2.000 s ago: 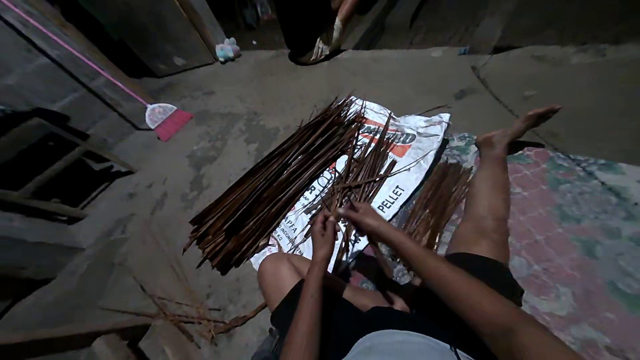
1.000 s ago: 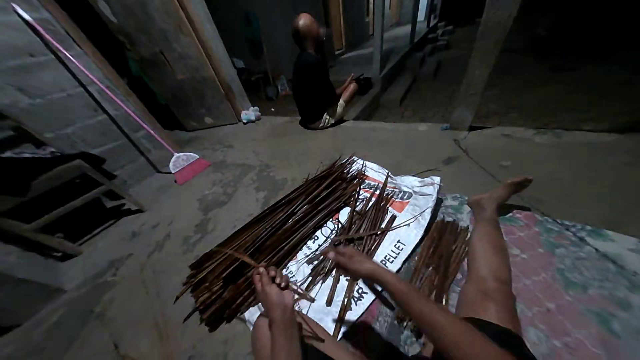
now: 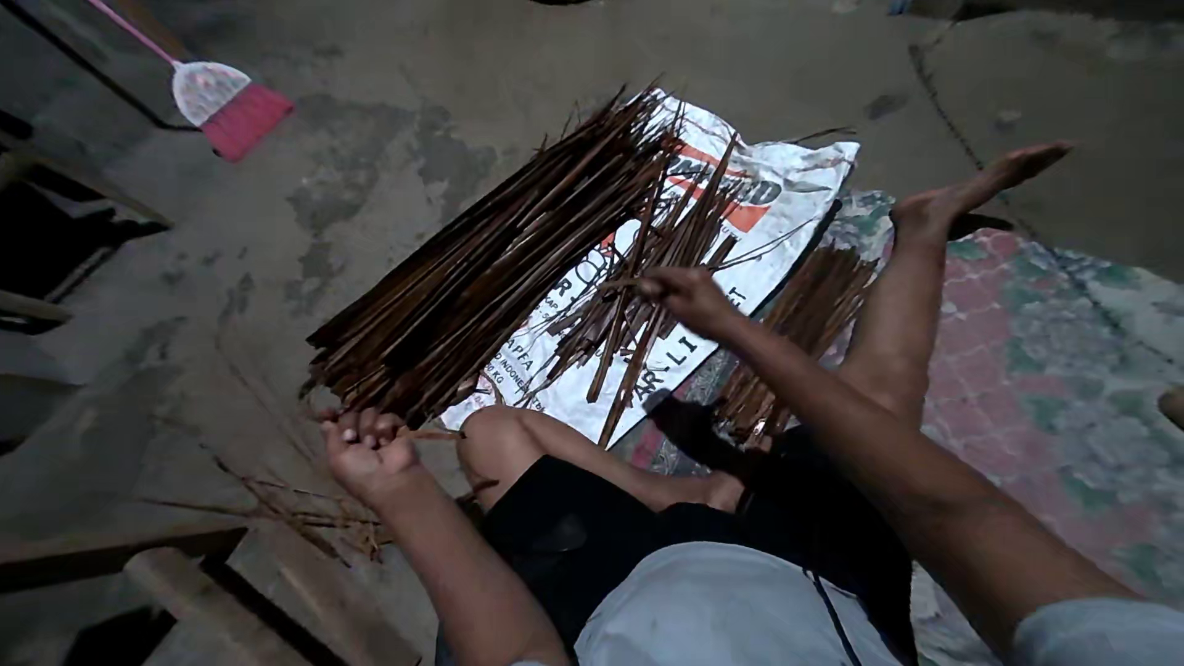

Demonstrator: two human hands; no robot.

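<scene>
My left hand (image 3: 370, 451) is closed around a thin brown strip (image 3: 433, 434) beside my bent knee, near the lower end of a large pile of long dried brown strips (image 3: 499, 250). My right hand (image 3: 686, 298) is closed on a short piece of strip (image 3: 622, 283), above a smaller loose pile (image 3: 680, 236). Both piles lie on a white printed woven sack (image 3: 805, 180). Another bundle of strips (image 3: 814, 305) lies right of the sack, partly behind my right forearm.
A pink and white broom (image 3: 231, 106) stands at the upper left. Scraps of strip (image 3: 287, 509) lie on the concrete floor at lower left, near wooden furniture (image 3: 203, 601). A floral mat (image 3: 1036, 370) spreads under my outstretched leg.
My left hand has moved left, away from my right hand, to the lower end of the large pile. The view has tilted down, and the seated person seen a second ago is out of view.
</scene>
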